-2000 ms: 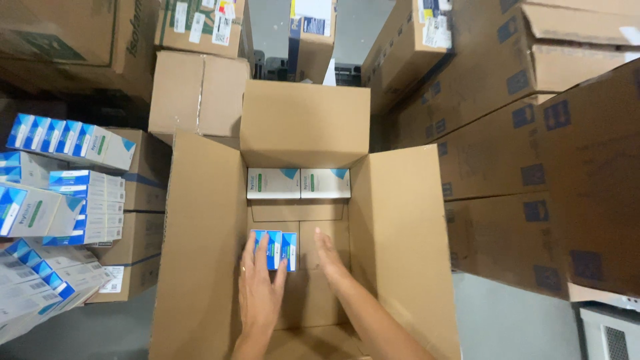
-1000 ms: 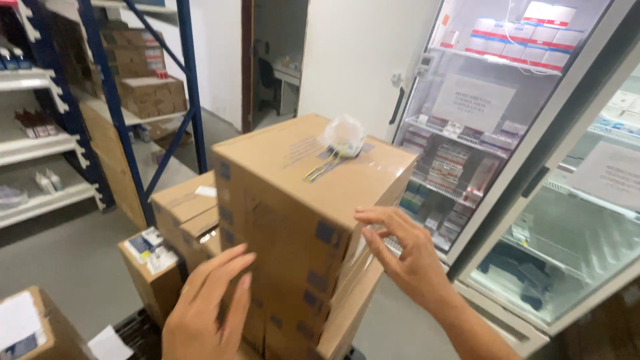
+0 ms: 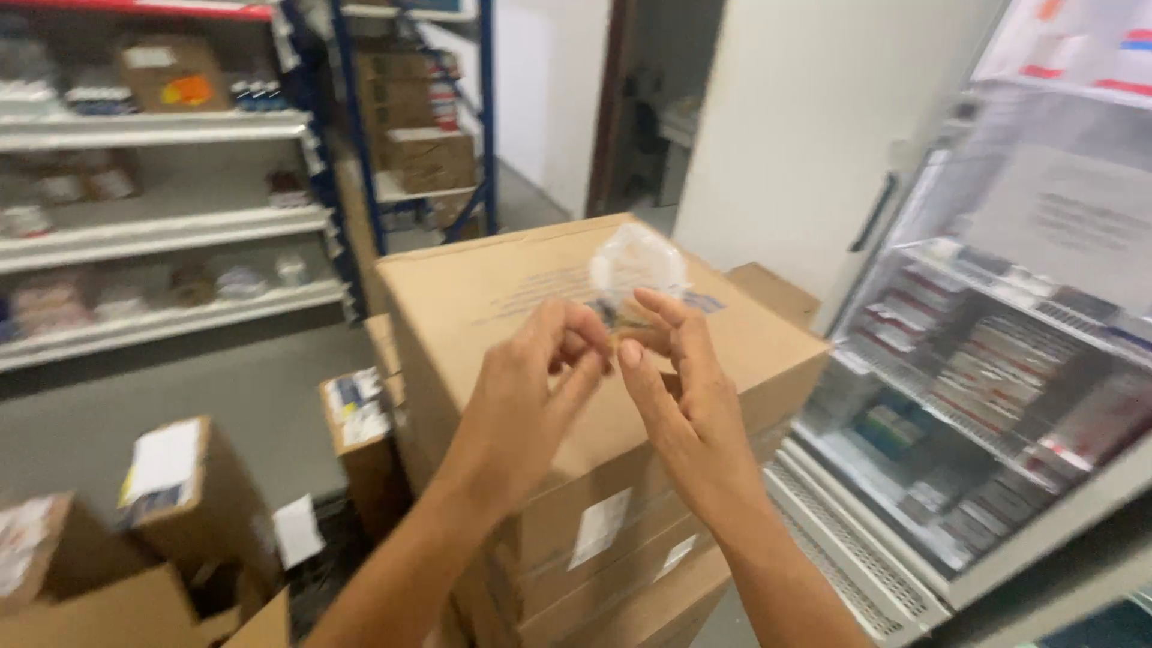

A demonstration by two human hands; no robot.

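Observation:
My left hand [image 3: 540, 387] and my right hand [image 3: 684, 396] are over the top of a tall cardboard carton [image 3: 486, 279], fingertips close together. Between and just behind the fingers, a small dark and yellowish item shows blurred on the carton top; whether the left fingertips pinch part of it cannot be told. The right thumb and fingers are apart. Beyond the hands lies a roll of clear tape or crumpled clear plastic [image 3: 637, 261], which one I cannot tell. Printed marks are on the carton top.
More cartons stand beneath and behind the tall one. At lower left are labelled cartons [image 3: 166, 472] and open flaps [image 3: 117, 612]. White shelves [image 3: 162, 234] stand at left, a blue-framed rack [image 3: 486, 117] behind, and a glass-door refrigerator [image 3: 1008, 297] with stocked shelves at right.
The view has swung from the open carton of small boxes to the tall carton. My hands, earlier at the small boxes, then apart in the air, have come together over the carton top.

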